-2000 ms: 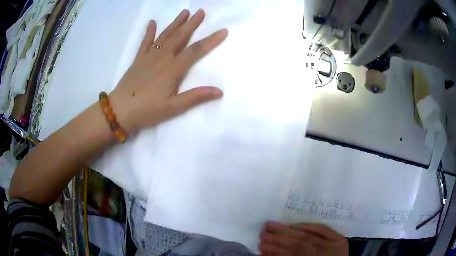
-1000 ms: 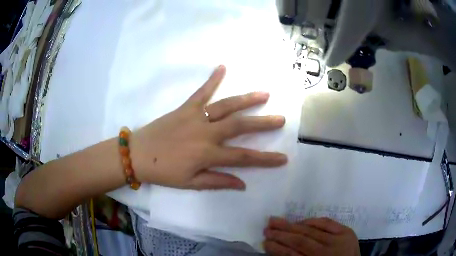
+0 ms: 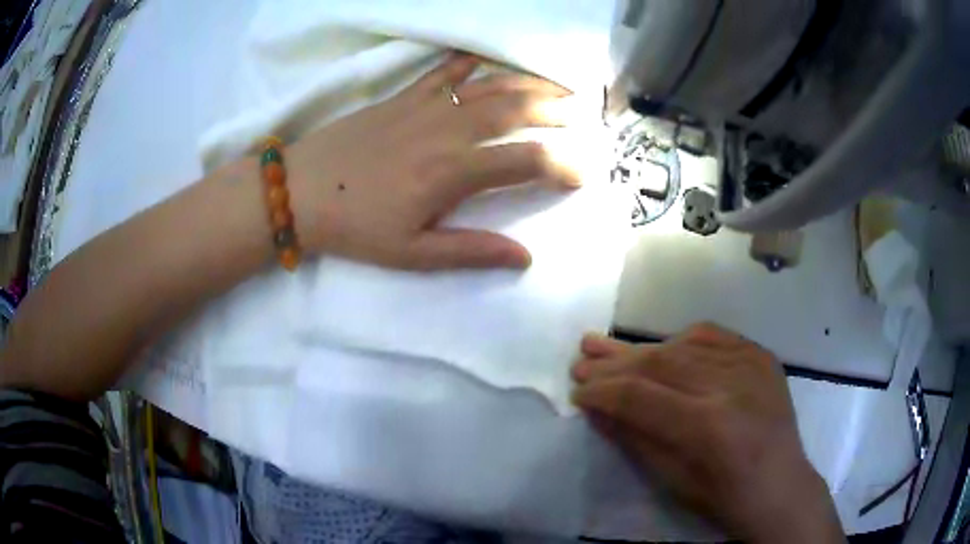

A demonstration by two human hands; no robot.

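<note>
A white fabric panel [image 3: 457,329] lies under my hands, with folds at its upper left and an edge running toward my right hand. My left hand [image 3: 425,175] lies flat on the panel, fingers spread, fingertips near the lit needle area. My right hand [image 3: 691,404] has its fingertips together at the panel's right edge, below the needle area, pinching the cloth there. The presser foot area [image 3: 649,175] is at the panel's right edge; glare hides the needle.
The sewing machine head [image 3: 787,96] fills the upper right. A white strip [image 3: 899,282] hangs at the bed's right, with a thin metal tool [image 3: 917,414] below it. White offcuts [image 3: 27,96] hang at far left. Patterned cloth [image 3: 308,510] covers the lap.
My left hand has moved up on the panel. My right hand has moved up from the table's front edge, and the panel's lower edge has moved up with it. Folds have formed behind my left hand.
</note>
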